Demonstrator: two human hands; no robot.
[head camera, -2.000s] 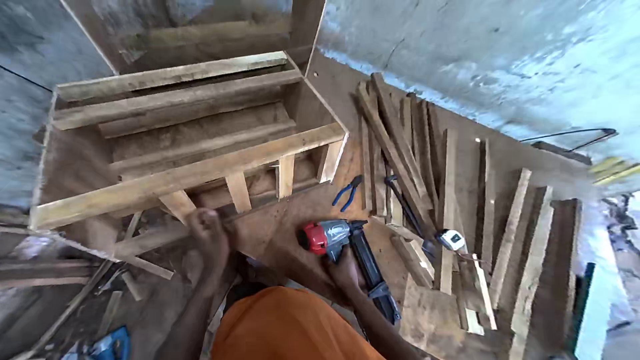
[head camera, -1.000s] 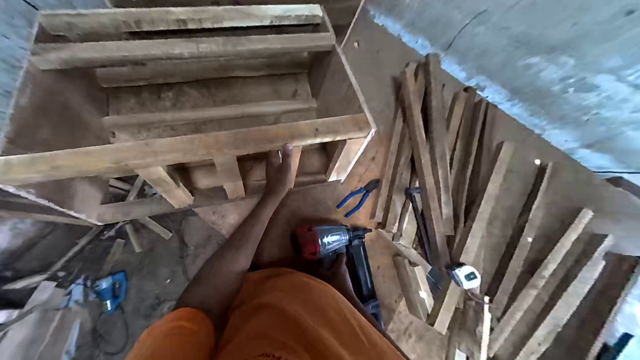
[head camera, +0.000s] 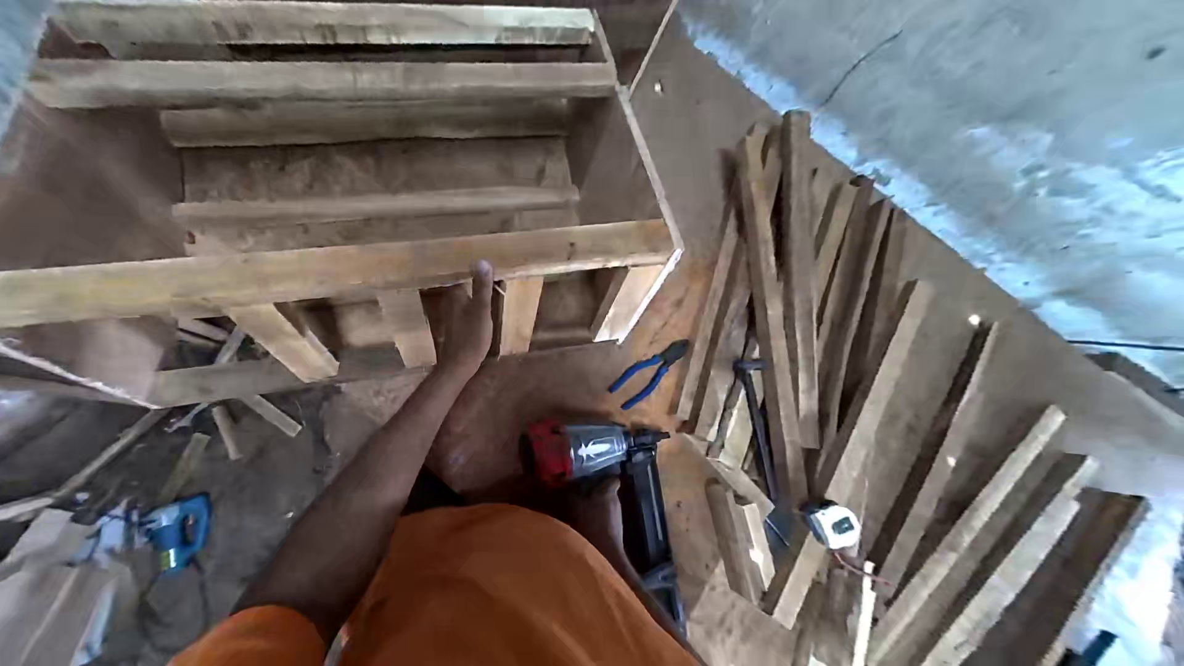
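Note:
My left hand (head camera: 470, 319) is at the front of a wooden frame, its thumb up against the long front rail (head camera: 370, 266), between two short upright blocks (head camera: 407, 326); its other fingers are largely hidden. My right hand (head camera: 599, 509) grips a red and black nail gun (head camera: 592, 450) by its handle, low beside my orange shirt. The nail gun lies on its side over the plywood, its long magazine pointing toward me. Blue-handled pliers (head camera: 649, 374) rest on the board just right of the frame.
Many wooden strips (head camera: 888, 398) lie on the right, with a hammer (head camera: 758, 425) and a white tape measure (head camera: 832, 525) among them. A blue power tool (head camera: 178, 530) and offcuts (head camera: 268, 414) are on the floor at the left. A concrete wall (head camera: 999, 139) bounds the right.
My left hand has moved right along the front rail, from the left blocks to beside one farther right. My right hand stays on the nail gun. The view has shifted closer to the frame.

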